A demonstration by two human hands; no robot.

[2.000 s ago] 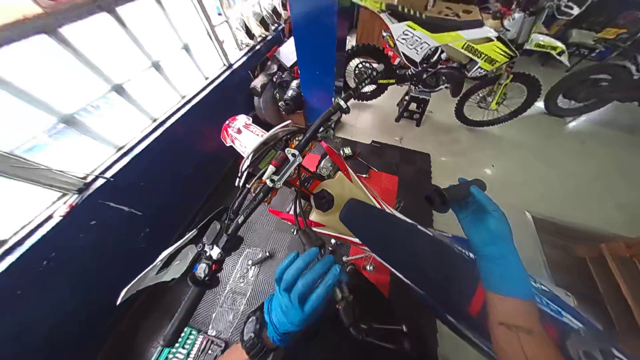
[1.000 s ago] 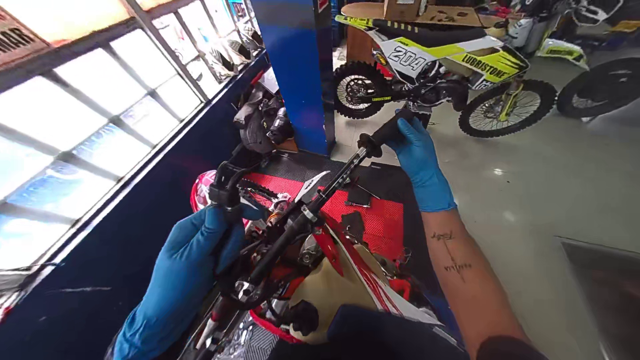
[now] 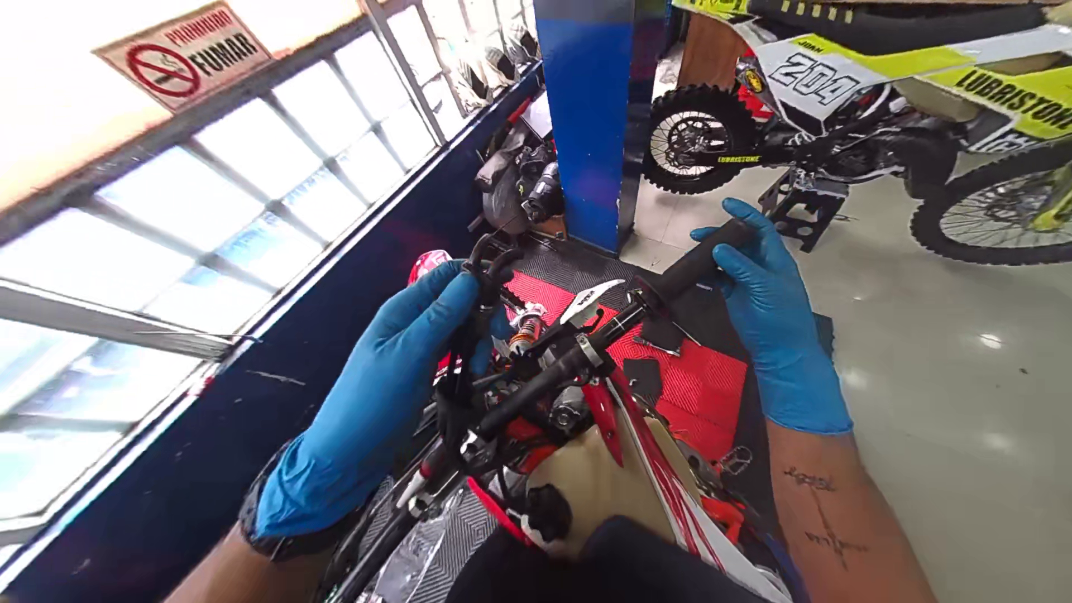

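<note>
My right hand [image 3: 762, 285], in a blue glove, is around the outer part of a black rubber handlebar grip [image 3: 699, 266]. The grip sits at the end of the dirt bike's handlebar [image 3: 536, 389], which slants up to the right. In my blue-gloved left hand [image 3: 402, 360] is a black part with curved arms [image 3: 490, 260], perhaps a throttle housing with cables, held left of the bar. Below the bar lie the bike's beige fuel tank [image 3: 607, 481] and the black seat [image 3: 620, 561]. My left fingers partly hide the held part's lower end.
A white and yellow dirt bike [image 3: 837, 92] stands on a black stand [image 3: 800, 209] at the upper right. A blue column [image 3: 586, 126] rises ahead. Red and black mats [image 3: 703, 385] cover floor beside the bike. The dark blue wall [image 3: 276, 368] and windows run along the left.
Two seconds ago the right hand held the grip away from the bar; now the grip is at the bar's end. My left hand, earlier low by the bike, has come up holding the black part.
</note>
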